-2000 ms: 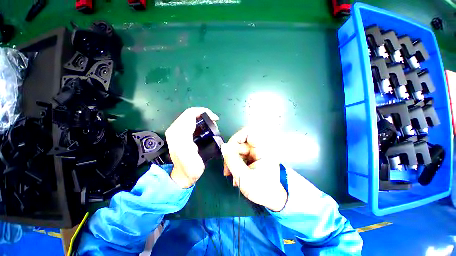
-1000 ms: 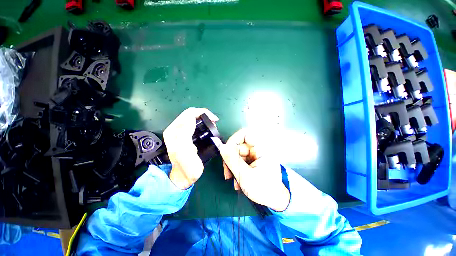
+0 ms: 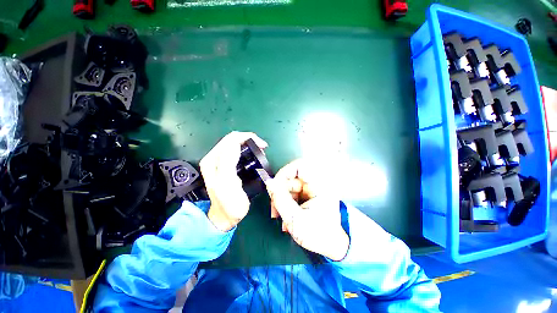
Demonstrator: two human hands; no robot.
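Note:
My left hand (image 3: 225, 177) is shut around a black plastic housing (image 3: 250, 160), held over the near part of the green work surface (image 3: 244, 79). Its fingers curl over the top and hide part of it. My right hand (image 3: 311, 214) is just to the right, fingers bent and pinched on a thin strip-like piece (image 3: 264, 175) against the housing's right side. I cannot tell whether this strip is a blade or a small part. Its far end is hidden by my fingers.
At left, a black tray (image 3: 72, 244), loose black mouldings (image 3: 101, 153), a triangular flange piece (image 3: 181, 176) and a clear bag (image 3: 12, 104). At right, a blue crate (image 3: 438, 140) holds rows of notched parts (image 3: 482, 98) and a black oval part (image 3: 524, 200). Red-and-black objects (image 3: 396, 7) lie beyond.
The red-and-black objects beyond the surface have shifted left. My left hand keeps its hold. My right fingers and the strip have moved slightly against the housing; the strip looks darker now.

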